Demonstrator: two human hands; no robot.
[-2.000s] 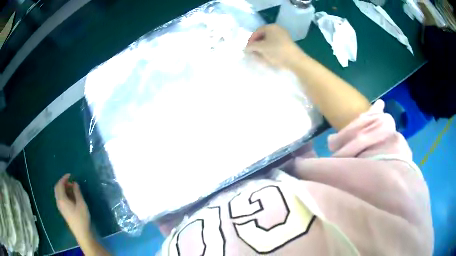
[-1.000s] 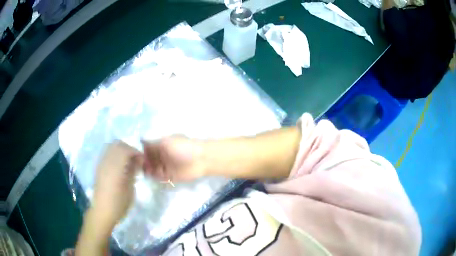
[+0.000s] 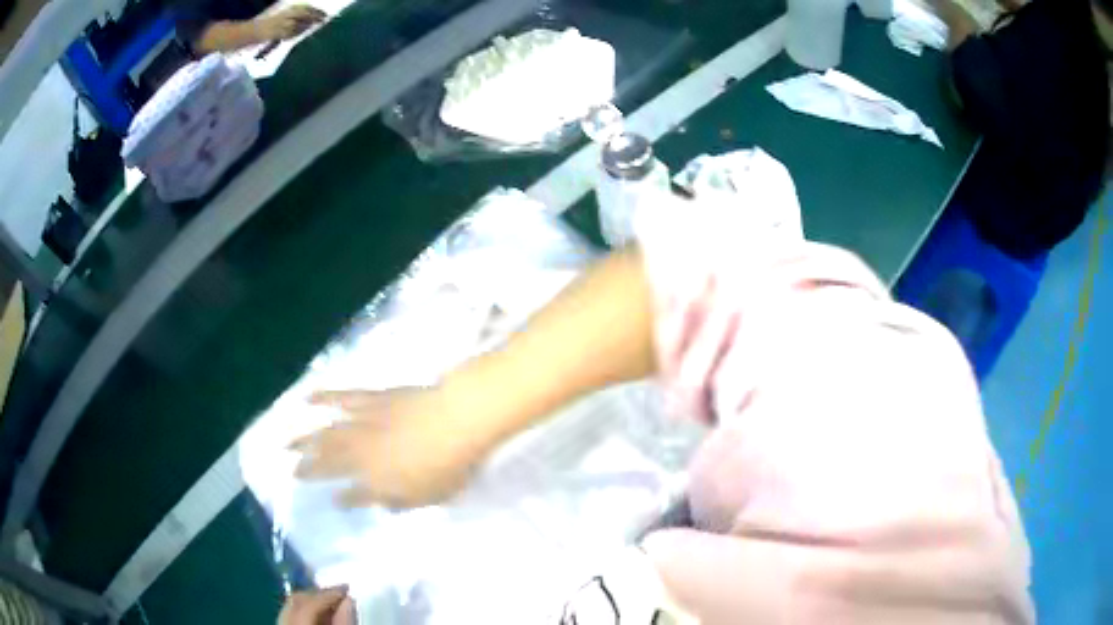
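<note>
The shiny, wrinkled plastic bags (image 3: 549, 494) lie on the dark green bench, washed out by glare. I cannot tell whether a white cover lies on them. My right hand (image 3: 397, 446) is spread, palm down and slightly blurred, over their left part, with nothing visible in it. My left hand (image 3: 320, 607) is at the bags' lower left edge, mostly cut off by the bottom of the picture; its grip cannot be made out. The squat bottle (image 3: 623, 202) with a silver top and open clear lid stands behind the bags. A crumpled white cloth (image 3: 747, 177) is partly hidden by my sleeve.
A white cover (image 3: 537, 88) lies on a clear bag on the conveyor beyond the metal edge. A flat white cloth (image 3: 854, 108) and another white bottle (image 3: 815, 31) are at the far right. A person in dark clothes (image 3: 1037, 116) sits there. Another person's hand (image 3: 291, 22) shows across the line.
The view has shifted to show more of the conveyor. My hands, together over the bags a second ago, are apart: the right spread over them, the left lower, at the picture's bottom edge.
</note>
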